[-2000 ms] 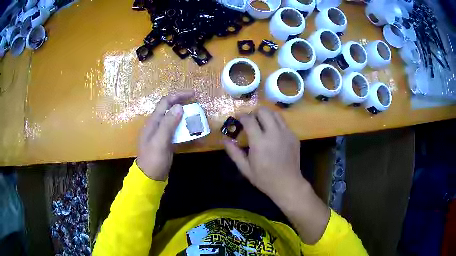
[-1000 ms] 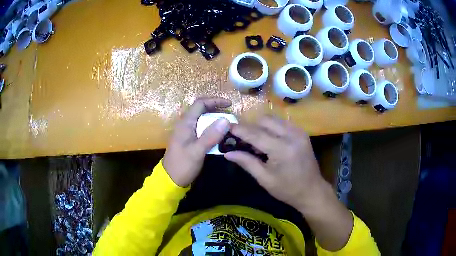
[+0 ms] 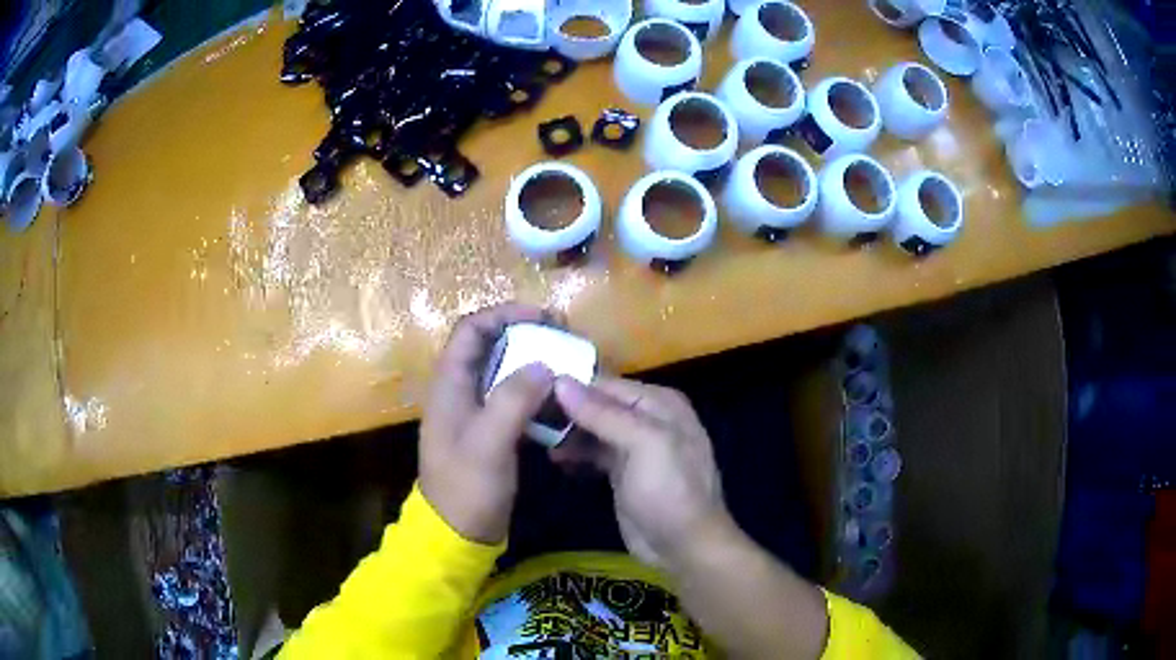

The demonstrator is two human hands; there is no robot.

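Note:
A white plastic housing (image 3: 548, 346) is held between both hands just off the table's front edge. My left hand (image 3: 480, 432) grips it from the left, thumb on its face. My right hand (image 3: 649, 462) has its thumb and fingers against the housing's right side. A dark part, looking like a black square frame (image 3: 552, 413), shows at the housing's lower face between the thumbs. The fingers partly hide it, so how far it sits in the opening cannot be seen.
White housings (image 3: 668, 217) with black pieces stand in rows on the orange-yellow table (image 3: 168, 374). Black frames (image 3: 426, 90) are piled behind, two lie loose (image 3: 561, 134). White parts (image 3: 65, 174) lie far left. Dark strands (image 3: 1064, 58) lie far right. Open cartons (image 3: 871, 451) are below the edge.
The black frame was picked up from the table by my right hand and brought to the housing. Both hands have closed together around it. The camera view has shifted.

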